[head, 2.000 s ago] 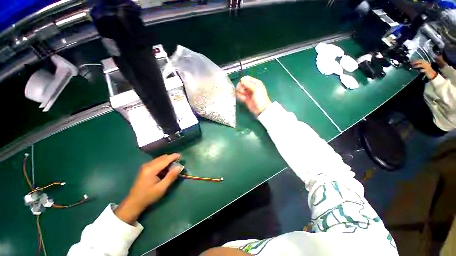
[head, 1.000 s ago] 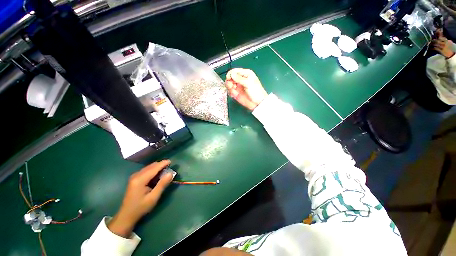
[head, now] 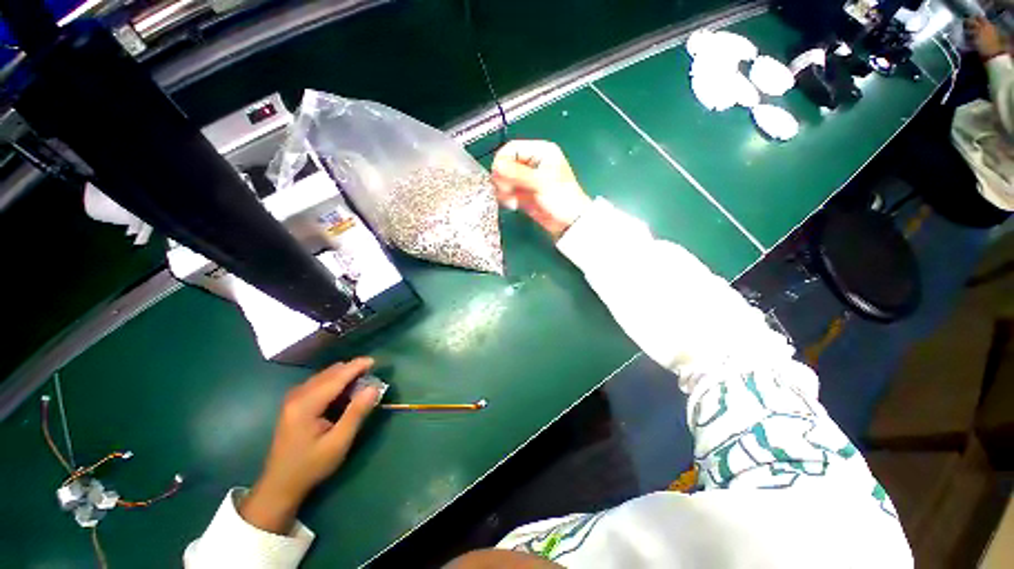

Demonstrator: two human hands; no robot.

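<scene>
My left hand [head: 317, 436] rests on the green bench and holds a small silver wired unit [head: 370, 386] between thumb and fingers, which hide most of it. Its orange-red lead wires [head: 434, 407] lie out to the right and end in a small pale plug. My right hand [head: 538, 187] is beside the bag of small screws [head: 434, 211], fingers curled. I cannot tell whether it holds anything. The screw feeder [head: 322, 261] stands beyond my left hand. A thick black bar [head: 184, 183] slants down over it.
A cluster of silver units with spread leads [head: 87, 501] lies at the left. White covers [head: 734, 83] and black parts [head: 826, 80] lie at the far right. A thin dark cord [head: 490, 89] rises beyond my right hand. A round black stool [head: 867, 262] and a person's sleeve [head: 987, 133] show at right.
The view has shifted, so the feeder, bar and bag appear further left. My left hand still holds the unit near the feeder. My right hand stays beside the bag.
</scene>
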